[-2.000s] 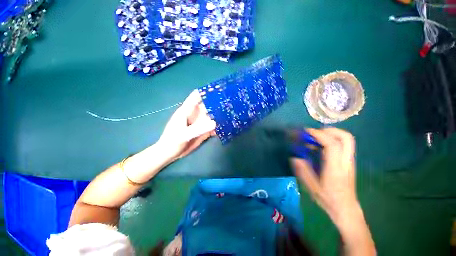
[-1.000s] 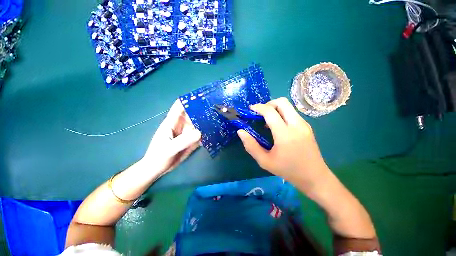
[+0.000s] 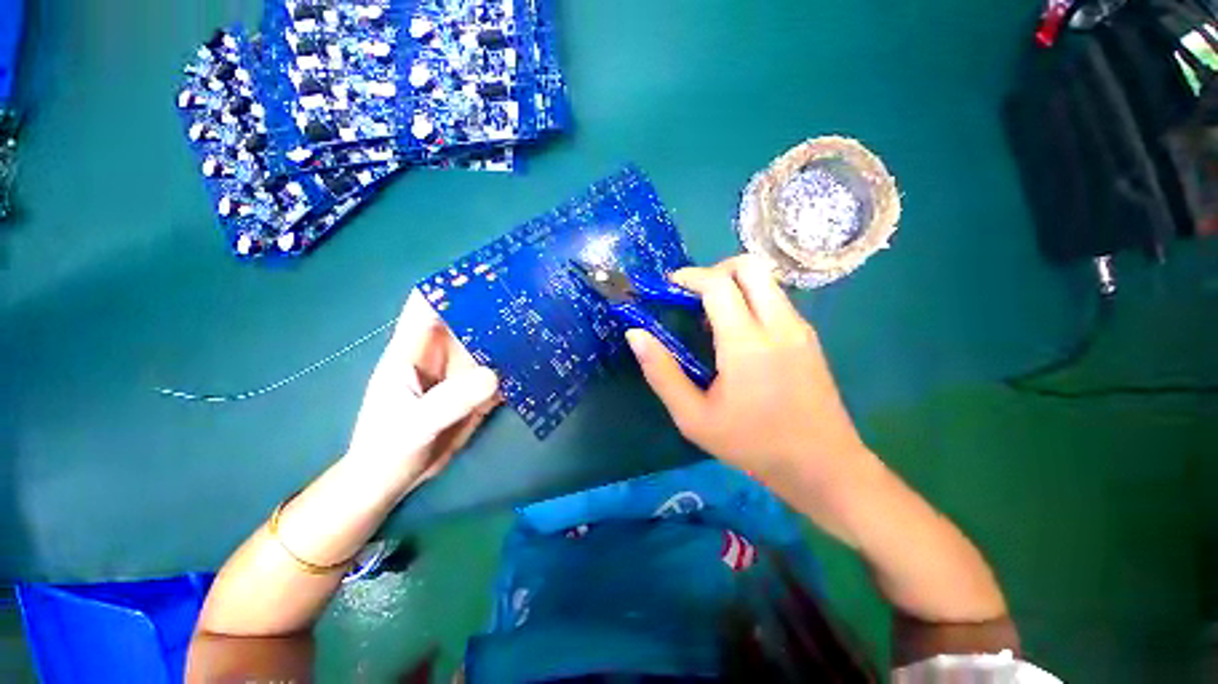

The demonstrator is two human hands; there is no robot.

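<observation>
A blue circuit board panel [image 3: 514, 314] with rows of silver joints is held tilted above the green mat. My left hand [image 3: 421, 401] grips its lower left end, and a thin solder wire [image 3: 287, 381] trails left from that hand. My right hand [image 3: 761, 368] holds blue-handled side cutters [image 3: 675, 350], with the handles spread. Their dark jaws lie over the middle of the panel's face, near a bright glare spot. Whether the jaws touch a lead is too small to tell.
Populated board panels [image 3: 401, 87] are stacked at the upper left. A round tan pot [image 3: 822, 211] with silvery bits stands right of the panel. A black box [image 3: 1089, 167] with a plug and cord is at the far right. A blue bin [image 3: 114, 628] is below the bench edge at left.
My right hand has come in from the right with the cutters and brought their jaws over the panel. The view has shifted, so the bench things sit further left.
</observation>
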